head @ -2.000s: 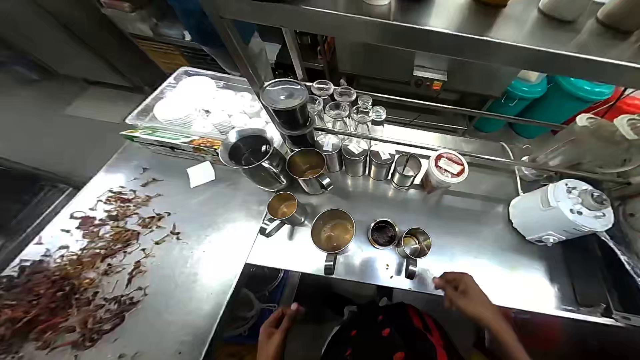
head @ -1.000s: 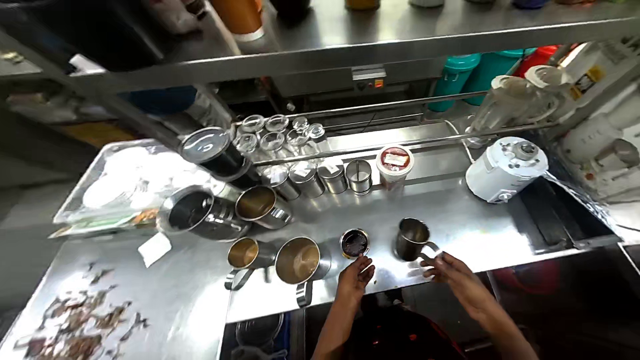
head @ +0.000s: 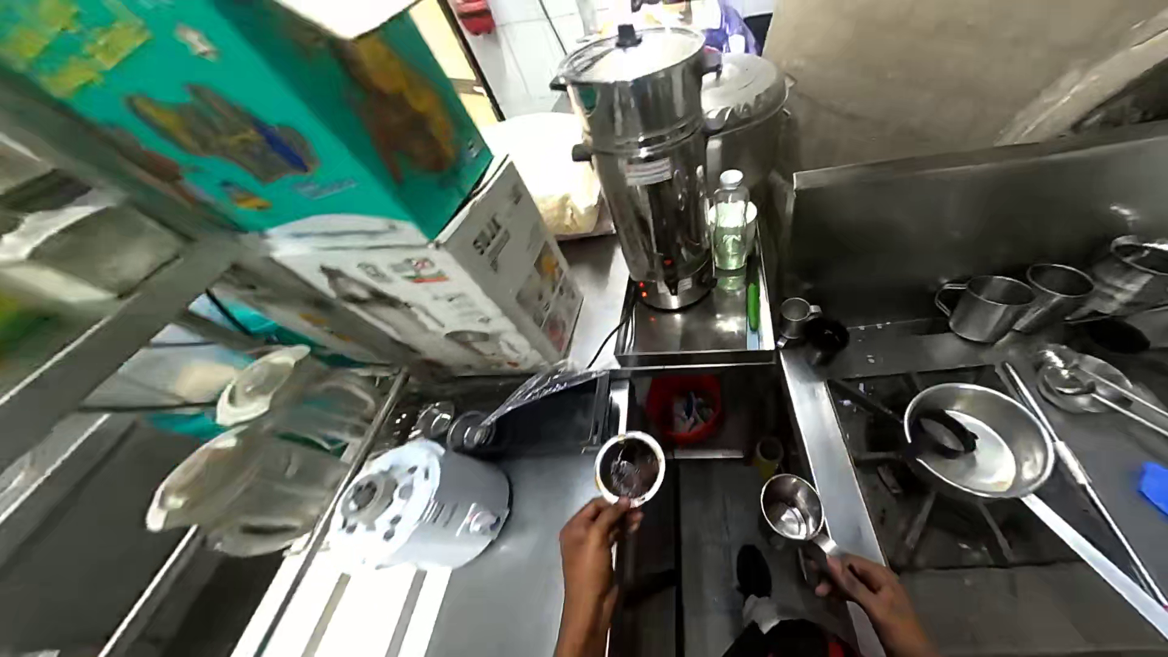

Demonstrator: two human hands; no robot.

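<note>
My left hand [head: 593, 538] grips the near rim of a small round strainer or cup [head: 630, 468] with a pale rim and dark contents; which of the two it is I cannot tell. In my right hand [head: 862, 584] is the handle of a small steel mug [head: 792, 507], whose shiny inside faces up. The two vessels are apart, both over the gap between the counters. Beyond them a tall steel urn [head: 643, 173] with small red lights stands on a steel tray [head: 698, 351], next to a clear bottle [head: 731, 224].
A white blender base [head: 424, 506] and blender jars [head: 265, 474] are at left, below stacked cardboard boxes [head: 438, 301]. At right, a steel pan [head: 981, 443] sits on the stove, near a long rod and steel mugs [head: 990, 306]. A red bin [head: 683, 408] is low in the gap.
The view has swung far right, from the cup counter to the urn and stove. My hands were near the cups on the counter; now each holds a vessel away from it.
</note>
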